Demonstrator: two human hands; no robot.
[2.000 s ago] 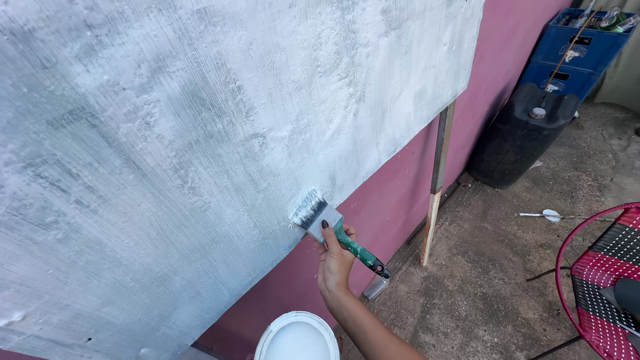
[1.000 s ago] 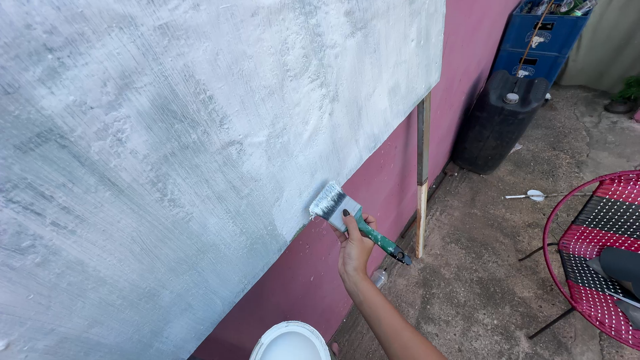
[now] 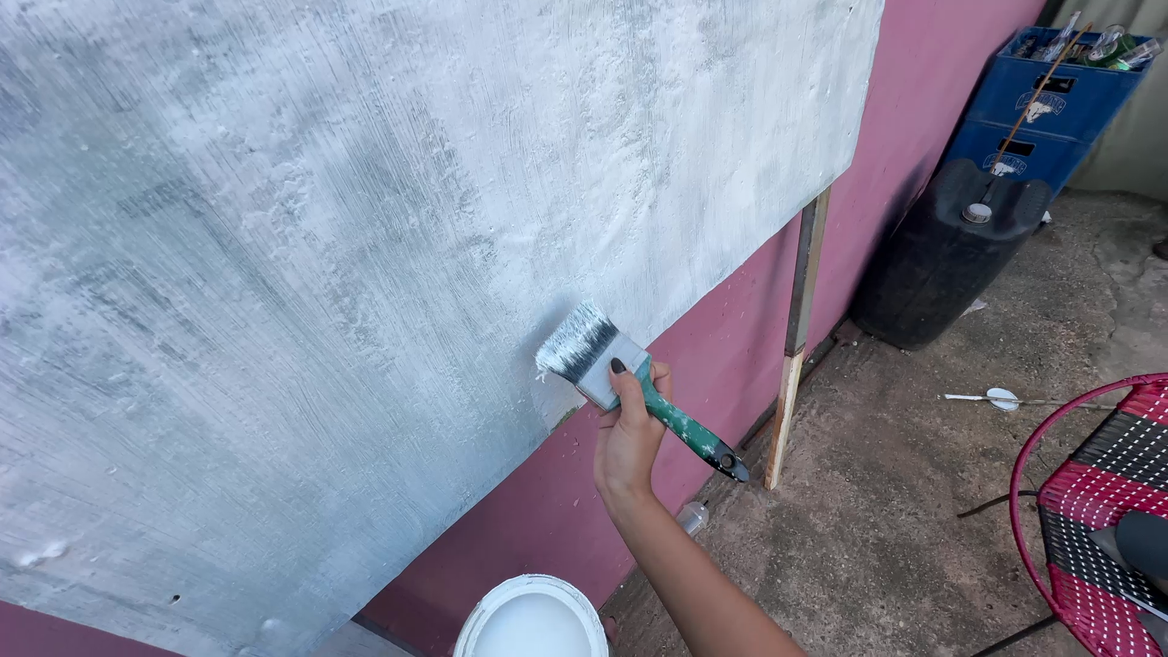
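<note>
My right hand (image 3: pixel 631 429) is shut on a wide paintbrush (image 3: pixel 613 363) with a green handle, thumb on its metal ferrule. White paint coats the bristles, which lie at or just off the lower edge of a large board (image 3: pixel 383 274). Streaky white paint covers the board, with grey-green showing through. Below the hand, at the bottom of the view, is a white bucket (image 3: pixel 532 620) with white paint in it; whatever holds it is hidden. My left hand is out of the frame.
Behind the board runs a pink wall (image 3: pixel 730 338), with a wooden post (image 3: pixel 796 338) under the board. A black plastic jerrycan (image 3: pixel 949 255) stands before stacked blue crates (image 3: pixel 1049 109) of bottles. At right is a red and black woven chair (image 3: pixel 1104 511); a clear plastic container (image 3: pixel 693 517) lies by the wall.
The brush was on the board near its lower edge in both earlier frames, at slightly different spots and angles. My right hand has kept its hold on it.
</note>
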